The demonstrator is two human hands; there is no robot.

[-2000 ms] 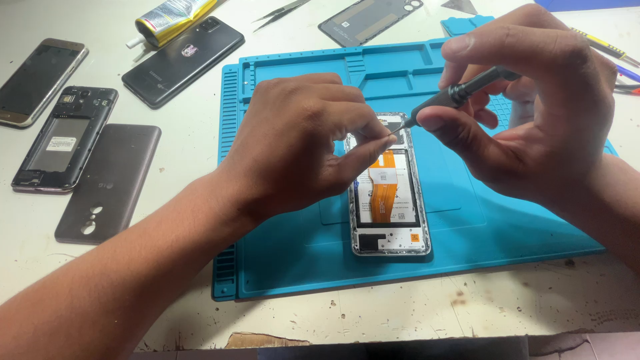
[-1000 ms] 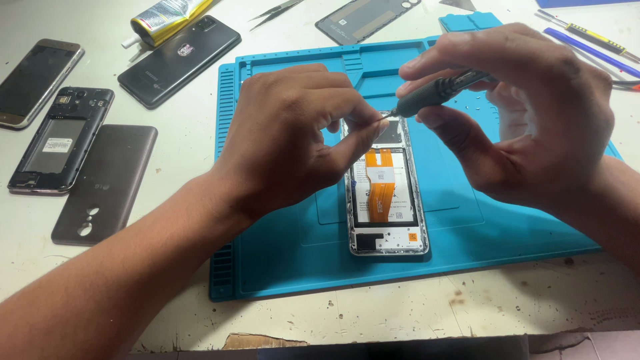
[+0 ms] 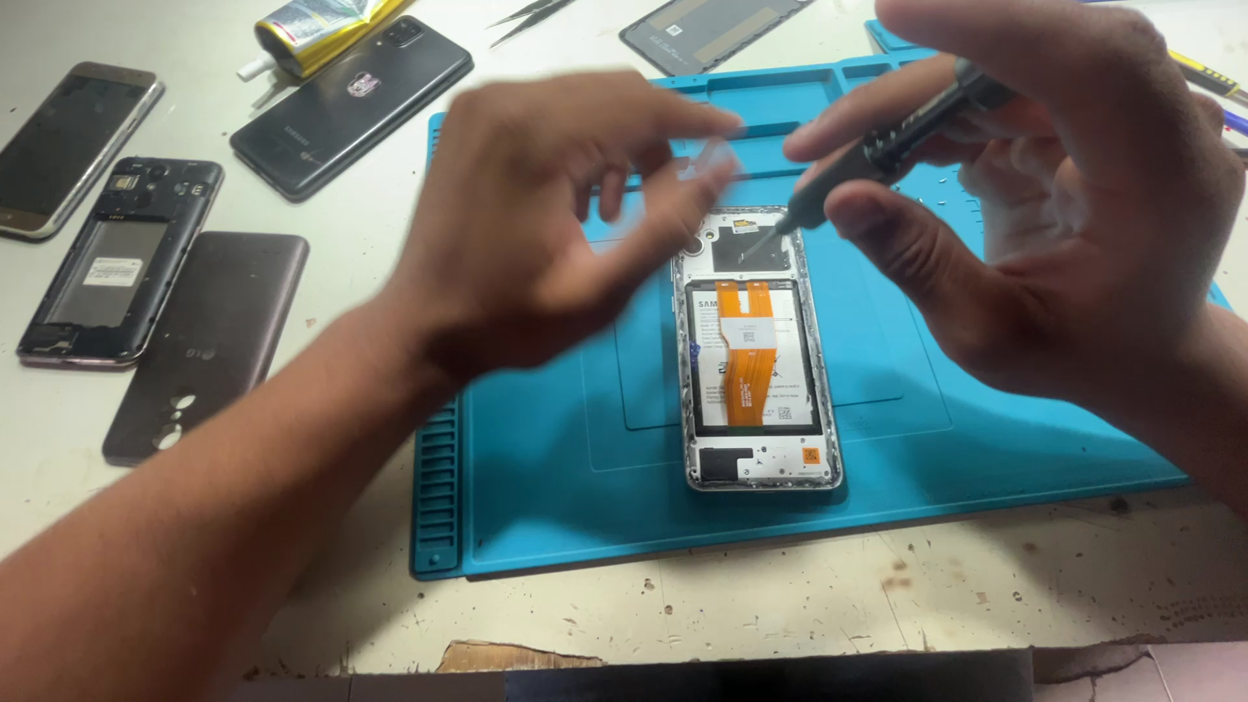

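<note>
An opened smartphone (image 3: 760, 458) lies on the blue silicone repair mat (image 3: 546, 517), its battery (image 3: 792, 390) and orange flex cables (image 3: 749, 380) exposed. My right hand (image 3: 1063, 185) holds a dark screwdriver (image 3: 877, 151) tilted over the phone's upper part; its thin shaft points down at the black area there, but contact cannot be told. Left of the tool, my left hand (image 3: 565, 214) hovers beside the phone's top left, blurred, thumb and index finger apart with nothing seen between them. Several tiny screws (image 3: 944, 200) lie on the mat, partly behind my right hand.
On the left are a gold-edged phone (image 3: 73, 146), a phone frame without its back (image 3: 117, 263), a brown back cover (image 3: 210, 341) and a black phone (image 3: 351, 107) beside a yellow tube (image 3: 327, 34). Tweezers (image 3: 531, 18) and a grey back cover (image 3: 702, 29) lie at the back.
My left thumb and index finger, earlier together at the screwdriver's tip, have parted and moved away from it. The screwdriver now points more steeply down over the phone.
</note>
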